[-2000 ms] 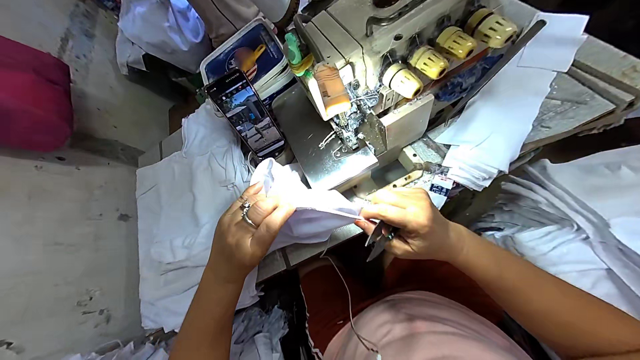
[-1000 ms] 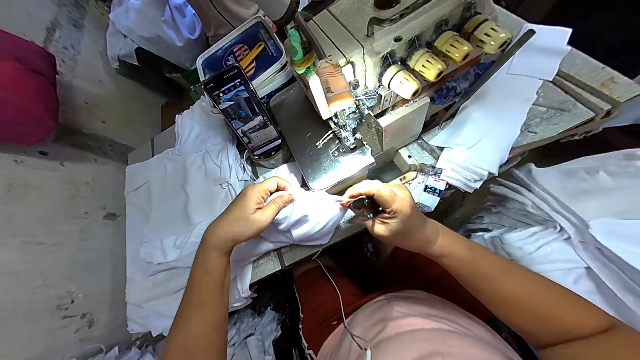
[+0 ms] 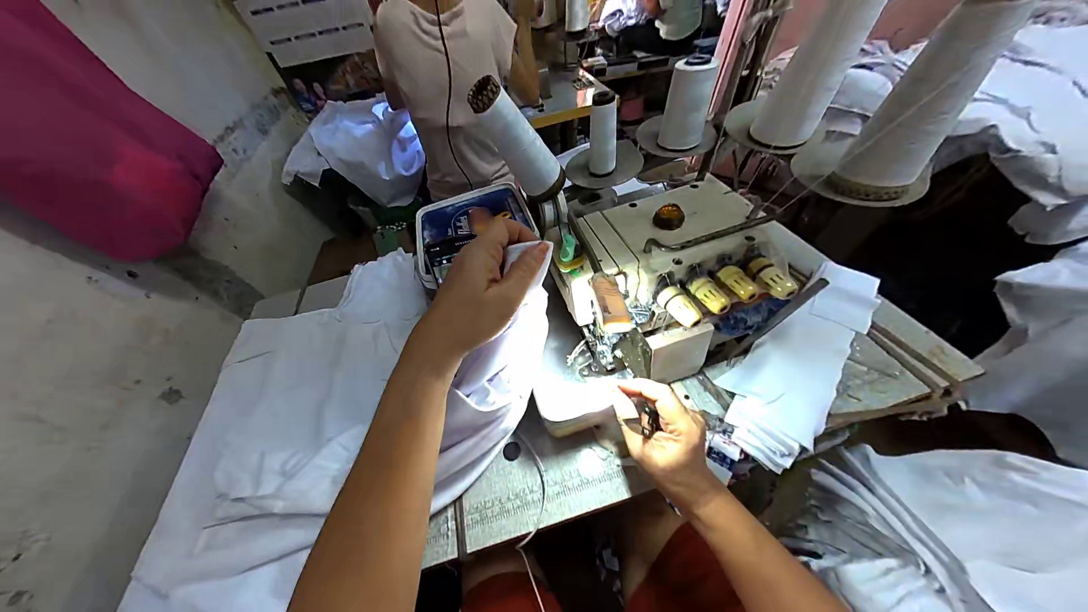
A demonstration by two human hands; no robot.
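My left hand (image 3: 484, 285) pinches the edge of a white fabric piece (image 3: 493, 382) and holds it raised left of the overlock sewing machine (image 3: 629, 238). Near the lit metal plate of the machine (image 3: 565, 391), my right hand (image 3: 667, 429) has a small dark metal tool (image 3: 649, 419), seemingly thread snips, in its curled fingers. Whether its fingertips also touch white fabric on the plate cannot be told in the glare. A phone (image 3: 442, 255) is partly hidden behind my left hand, by a plastic tub (image 3: 422, 223).
White cloth (image 3: 280, 408) covers the table's left side. Cut white pieces (image 3: 790, 374) lie right of the machine, with more cloth (image 3: 960, 510) at lower right. Thread cones (image 3: 687, 106) stand behind. A person (image 3: 450, 93) stands beyond the table.
The hands have moved apart; my left hand has lifted the fabric up towards the tub and now covers part of the phone. The view has tilted up.
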